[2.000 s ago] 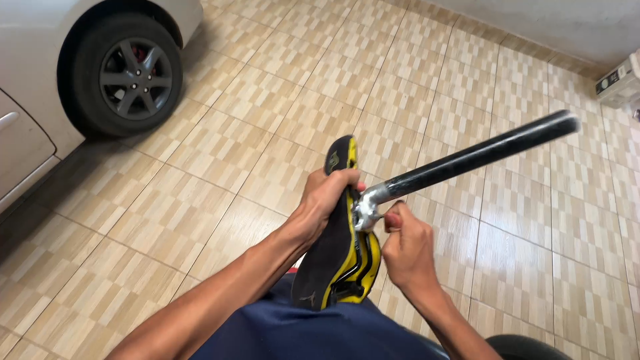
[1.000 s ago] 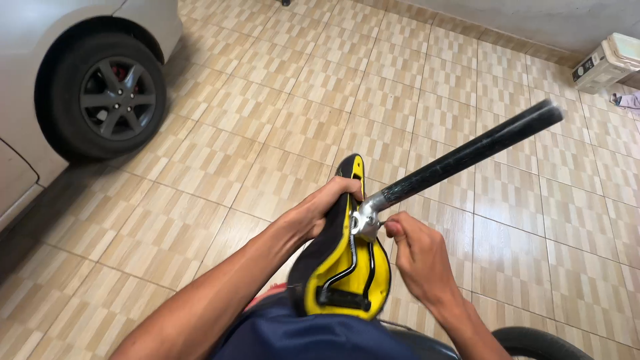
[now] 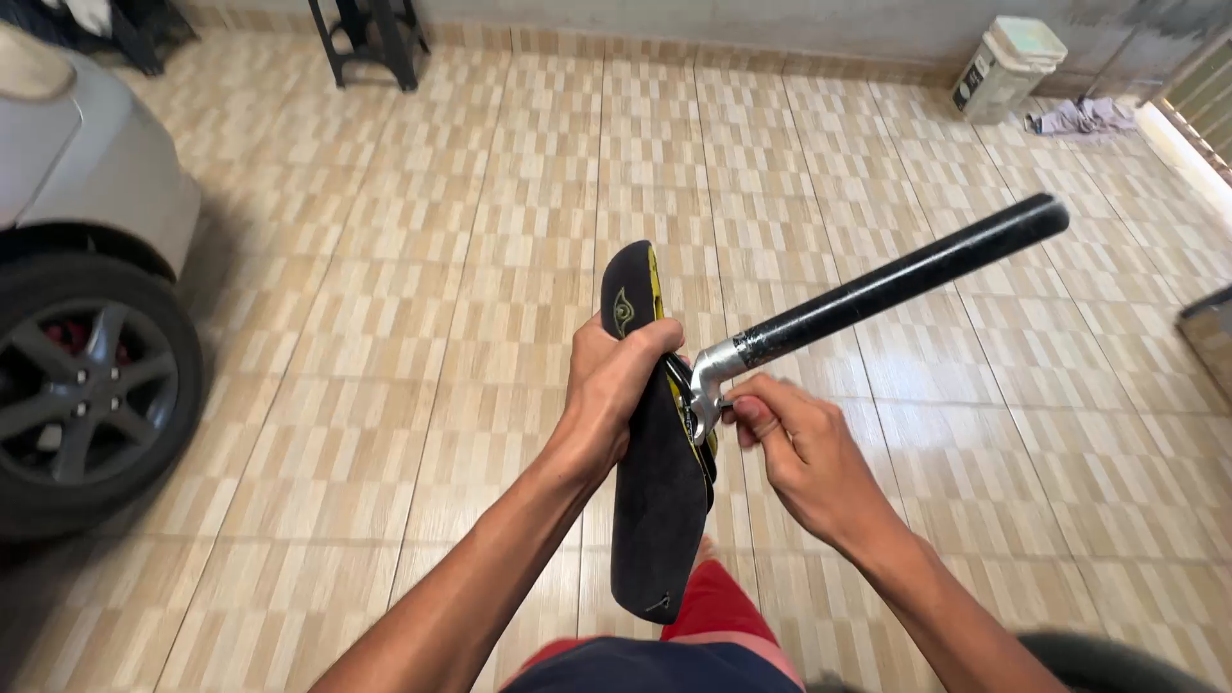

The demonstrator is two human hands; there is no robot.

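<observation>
My left hand grips a black bicycle saddle with a yellow underside around its narrower part, thumb over the edge. The saddle is turned on its side, its black top toward the left. A black seatpost with a silver clamp head is joined at the saddle rails and points up to the right. At the clamp, the fingers of my right hand pinch a small dark piece, perhaps a bolt or a hex key; most of it is hidden by the fingers.
A silver car with a black tire stands at the left on the tiled floor. Along the far wall are a black plastic stool, a whitish bucket and a cloth. Part of a tire shows at the lower right.
The saddle has rolled in my left hand, so its black top shows now where the yellow underside faced up one second ago. The view has shifted, bringing the stool into sight.
</observation>
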